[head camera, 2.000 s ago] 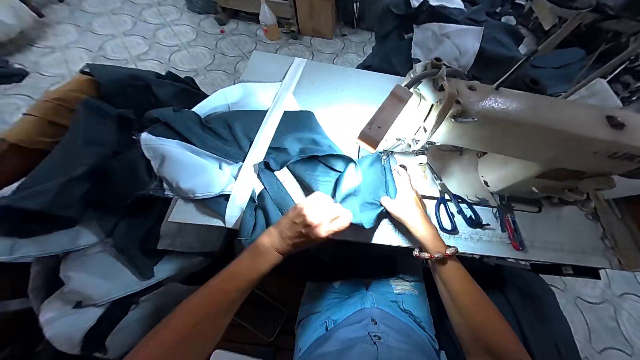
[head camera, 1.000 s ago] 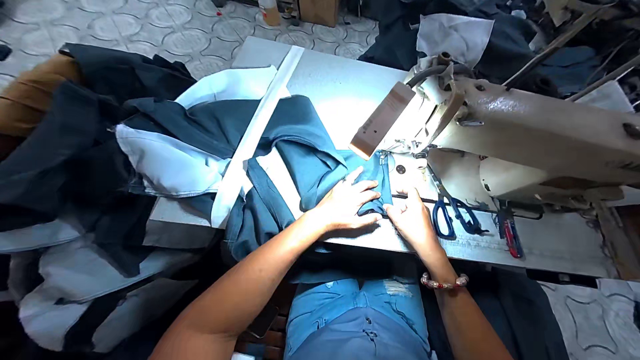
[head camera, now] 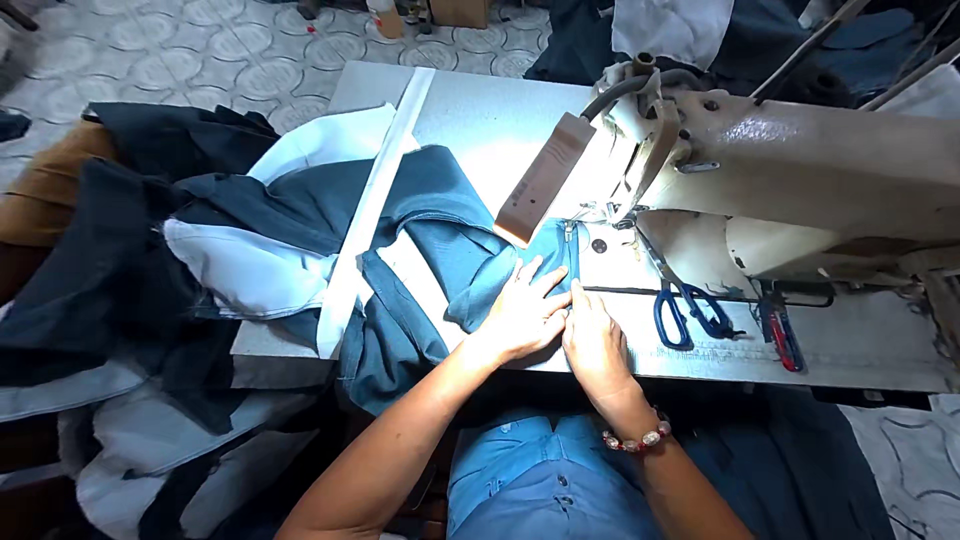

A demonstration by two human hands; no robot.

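Note:
Dark teal trousers (head camera: 427,187) lie across the sewing table, their zipper (head camera: 570,232) near the needle area of the sewing machine (head camera: 810,165). My left hand (head camera: 525,311) rests on the cloth with its fingers spread, left of the zipper. At the zipper's lower end, the fingertips of my right hand (head camera: 596,337) press on the fabric edge, close beside the left hand's fingers; whether they pinch it is not clear. A box-shaped lamp (head camera: 546,178) on a flexible neck lights the spot. A long white strip (head camera: 375,210) lies over the trousers.
Scissors with blue handles (head camera: 686,307) lie right of my hands, blades toward the needle. Beyond them is a small red-handled tool (head camera: 784,341). Piled dark and white garments (head camera: 97,300) hang at the table's left. A bottle (head camera: 385,16) stands on the tiled floor behind.
My left hand, a closed fist two seconds ago, has opened and lies flat on the cloth. My right hand has moved from beside the needle area down toward the table's front edge.

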